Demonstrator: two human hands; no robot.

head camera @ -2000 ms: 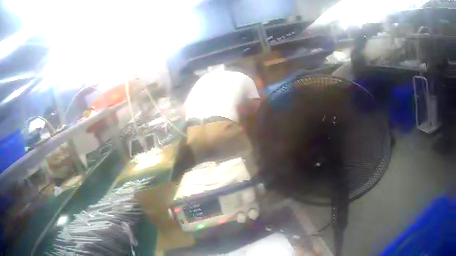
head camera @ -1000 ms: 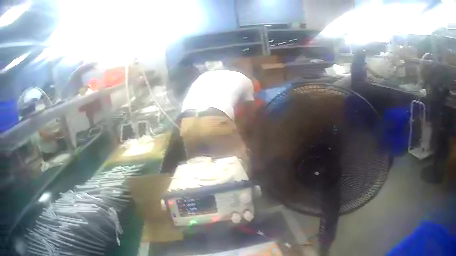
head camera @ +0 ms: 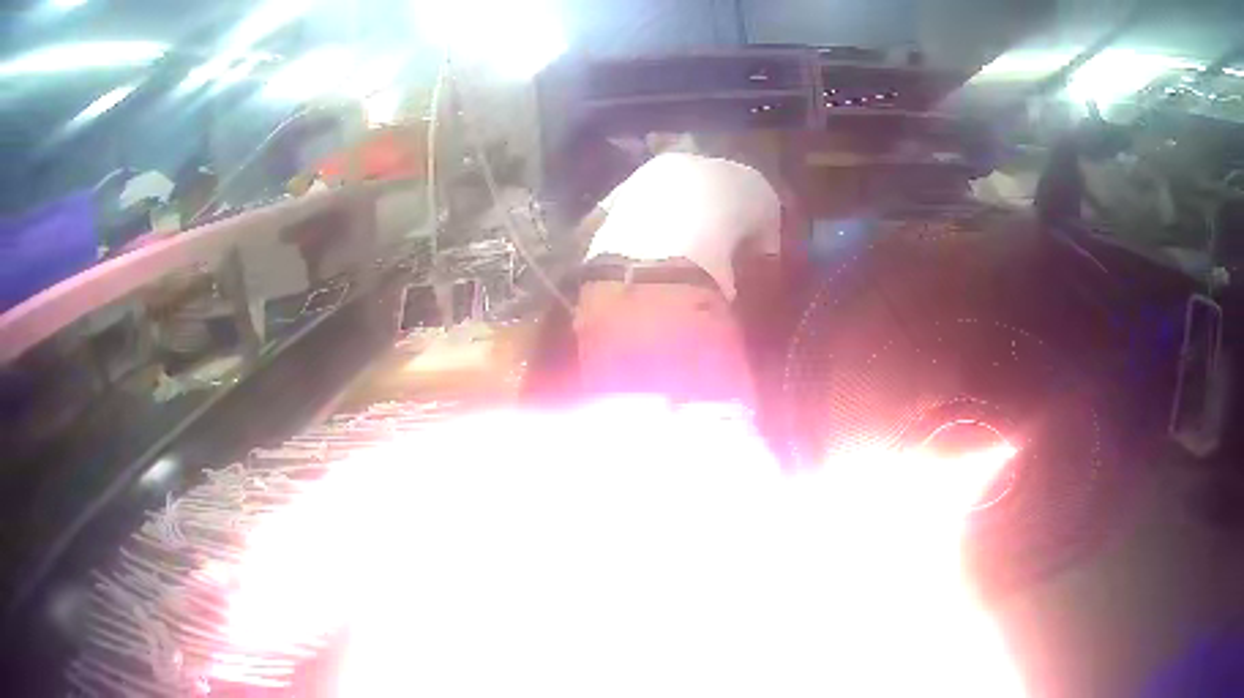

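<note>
A pink-white glare (head camera: 655, 559) floods the lower middle of the view and hides what lies nearest in front of me, including the place of the bench meter. Rows of panels with white cords (head camera: 184, 586) show at the lower left, partly washed out by the glare. No hand of mine can be seen.
A co-worker in a white T-shirt (head camera: 689, 216) bends over beyond the glare. A large pedestal fan (head camera: 1050, 368) stands at the right. A long white shelf (head camera: 150, 266) runs along the left with a blue bin (head camera: 48, 252). Something blue (head camera: 1207, 671) is at the lower right.
The bright glare has appeared over the bench, and the meter and cardboard divider are now hidden. The view has turned left, so the co-worker and fan sit further right.
</note>
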